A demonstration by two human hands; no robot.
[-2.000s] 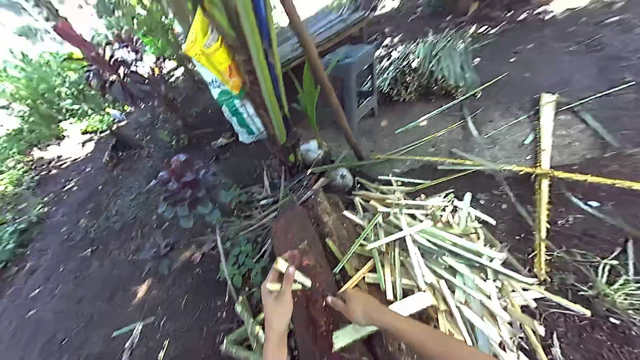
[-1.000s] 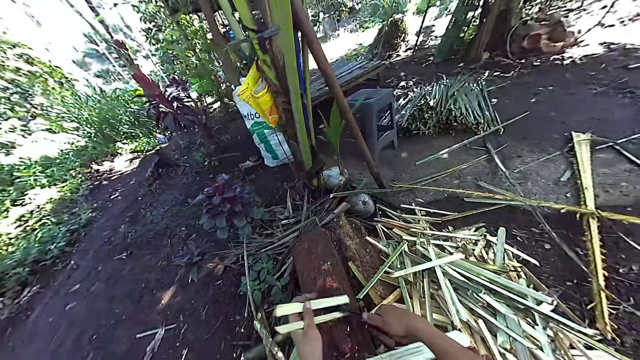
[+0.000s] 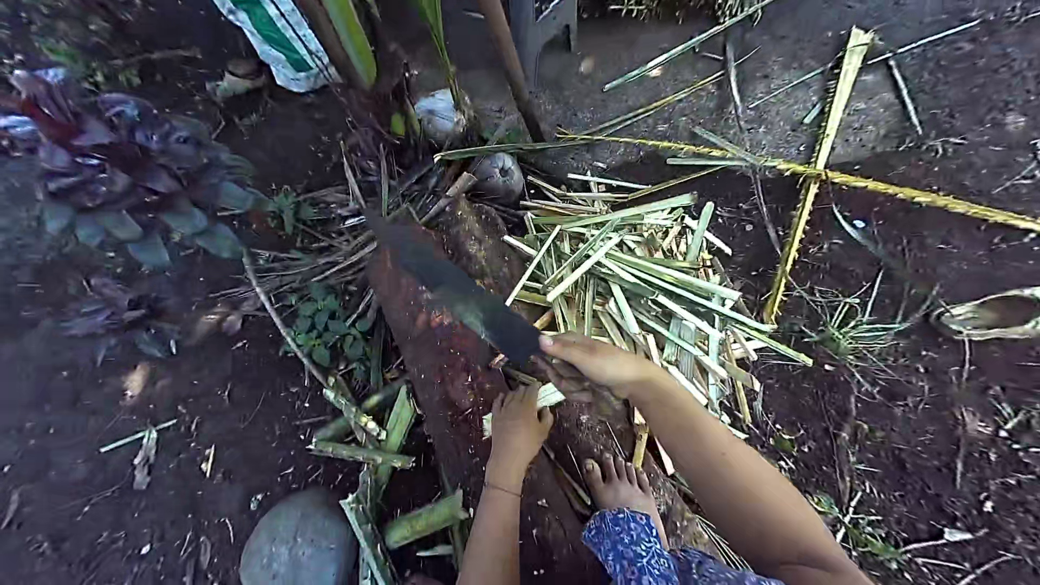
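A machete [image 3: 455,284] with a broad dark blade is in my right hand [image 3: 601,366], its blade slanting up and left over a reddish-brown log [image 3: 422,349]. Just below the blade, my left hand [image 3: 517,422] closes around a short pale piece of split stalk [image 3: 549,396] lying on the log. The machete's handle is hidden inside my right hand. To the right of the log lies a heap of split green and pale stalk strips [image 3: 650,276].
My bare foot [image 3: 621,487] rests beside the log. A round grey stone [image 3: 301,540] and cut green stalks [image 3: 422,520] lie at lower left. Coconuts [image 3: 497,177] sit past the log's far end. Spiny stalks [image 3: 800,227] cross at right; a purple-leaved plant [image 3: 138,179] grows at left.
The machete blade now shows raised over the log. The pale pieces that stuck out from my left hand a second ago are now mostly covered by it. The view has tilted down.
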